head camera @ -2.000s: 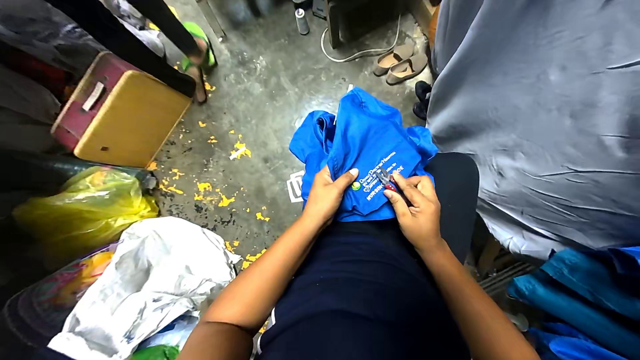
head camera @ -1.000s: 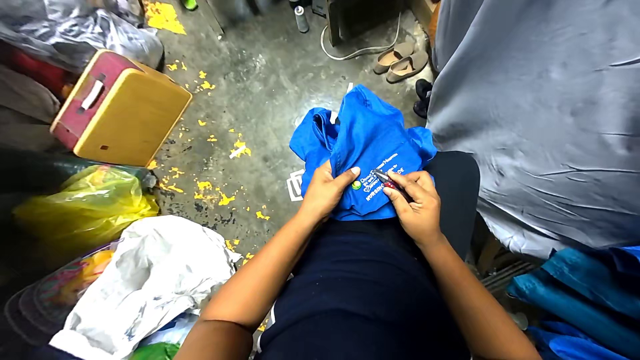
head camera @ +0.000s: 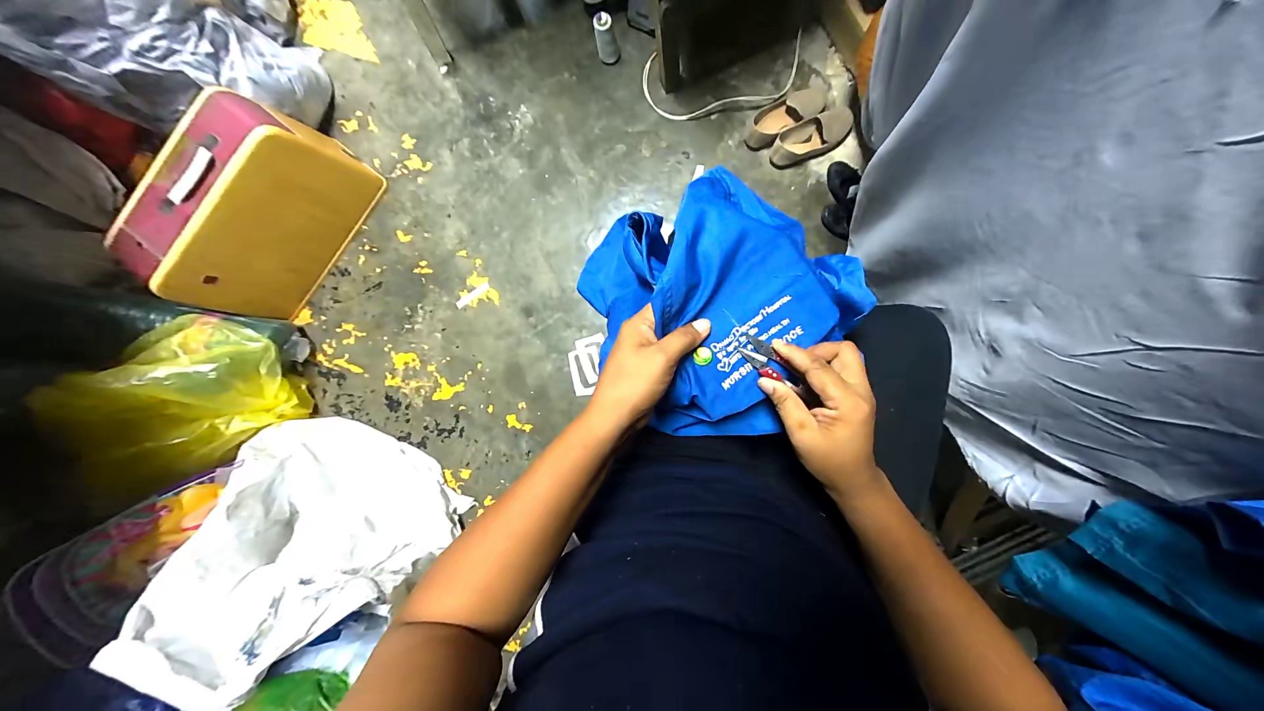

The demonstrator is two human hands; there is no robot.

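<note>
A blue fabric garment (head camera: 736,247) with white embroidered lettering and a small green emblem lies bunched over my lap. My left hand (head camera: 642,365) pinches the cloth at the left of the lettering, thumb on top. Small thread snips (head camera: 758,357) with red on the handle are in my right hand (head camera: 825,400), between thumb and fingers. Their metal tips lie over the lettering, near a thin loose thread. Whether the blades touch the cloth, I cannot tell.
A yellow and maroon case (head camera: 267,212) stands left on the stained concrete floor, above a yellow plastic bag (head camera: 188,385) and white cloth (head camera: 296,533). Brown shoes (head camera: 810,136) and a pale cable (head camera: 691,114) are ahead. Grey fabric (head camera: 1066,247) hangs at right, above teal cloth (head camera: 1126,573).
A person's legs and a green slipper, at the upper left two seconds ago, have gone out of view. My left hand has stayed at the cloth; the snips have shifted slightly over the lettering.
</note>
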